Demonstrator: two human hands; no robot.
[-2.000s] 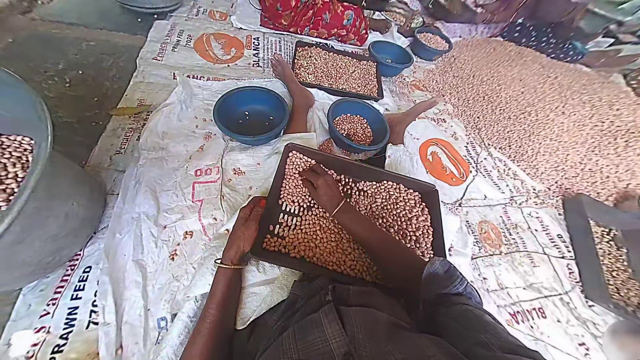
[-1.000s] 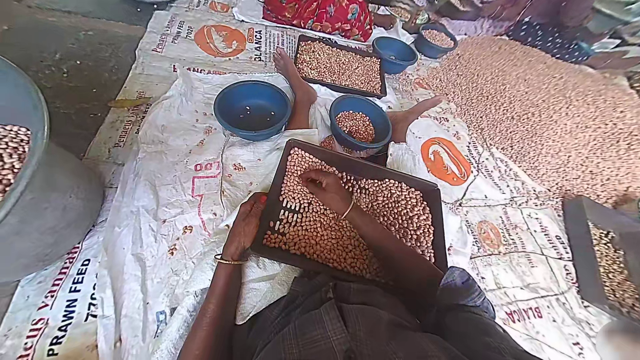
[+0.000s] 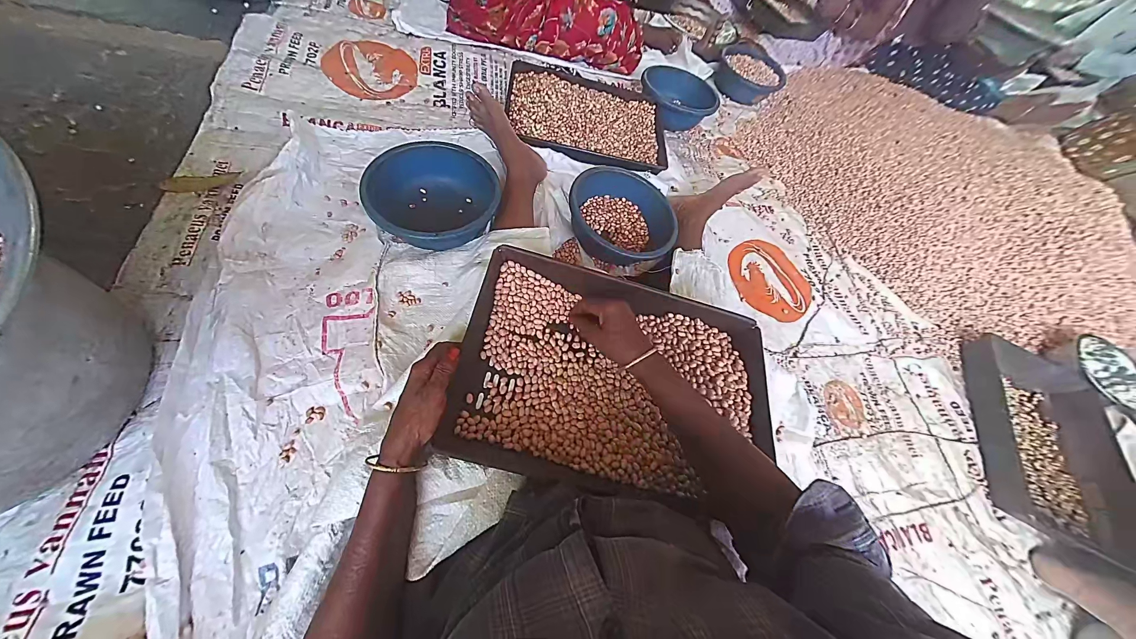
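Note:
A black rectangular tray (image 3: 759,382) lies tilted on my lap, filled with pinkish-brown nuts or seeds (image 3: 577,408). My left hand (image 3: 426,399), with a bangle at the wrist, grips the tray's left edge. My right hand (image 3: 612,328) is over the upper middle of the tray, its fingers bent down at the nuts; whether it pinches one is hidden. A few whitish pieces show at the tray's left side. Just beyond the tray, a blue bowl (image 3: 652,197) is partly filled with nuts, and another blue bowl (image 3: 390,191) to its left holds only a few pieces.
My bare feet lie beside the bowls. Farther off are a second full tray (image 3: 586,115), a blue basin (image 3: 679,93) and a smaller bowl of nuts (image 3: 750,75). A large heap of nuts (image 3: 932,195) spreads at right, near another tray (image 3: 1003,444). A metal tub (image 3: 71,373) stands at left.
My right hand has shifted right over the tray and slightly toward its middle. My left hand stays on the tray's left edge.

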